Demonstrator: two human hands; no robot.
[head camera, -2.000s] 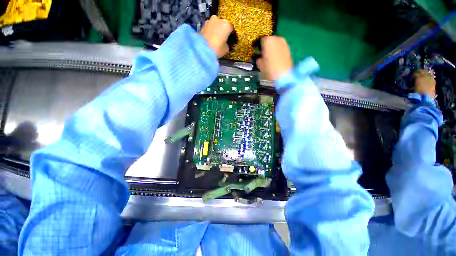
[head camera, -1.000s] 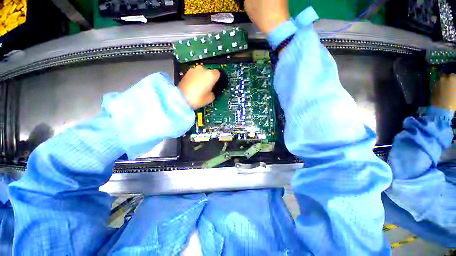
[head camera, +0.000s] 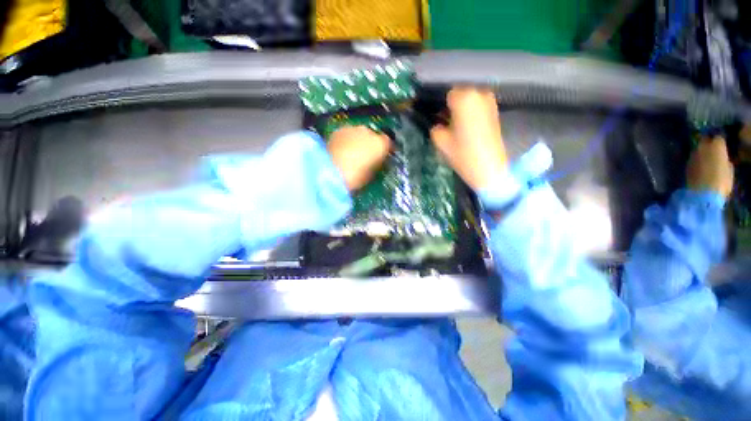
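Note:
The green circuit board sits in a black carrier fixture on the conveyor; the picture is blurred. My left hand is over the board's upper left part, fingers bent down; its fingertips are hidden or dark, and whether it holds a part cannot be told. My right hand is at the board's upper right edge, fingers pointing away from me; its fingertips are blurred. A narrow green board with pale spots lies along the far edge of the fixture. Pale green clamps lie at the near edge.
Beyond the far rail are a bin of tiny yellow components, a bin of grey blocks and larger yellow components at far left. The near silver rail runs before me. Another person's hand is at the right.
My right hand has come back from the bins at the far side to the board's upper right edge. My left hand went from the bins to the board and has since shifted slightly right.

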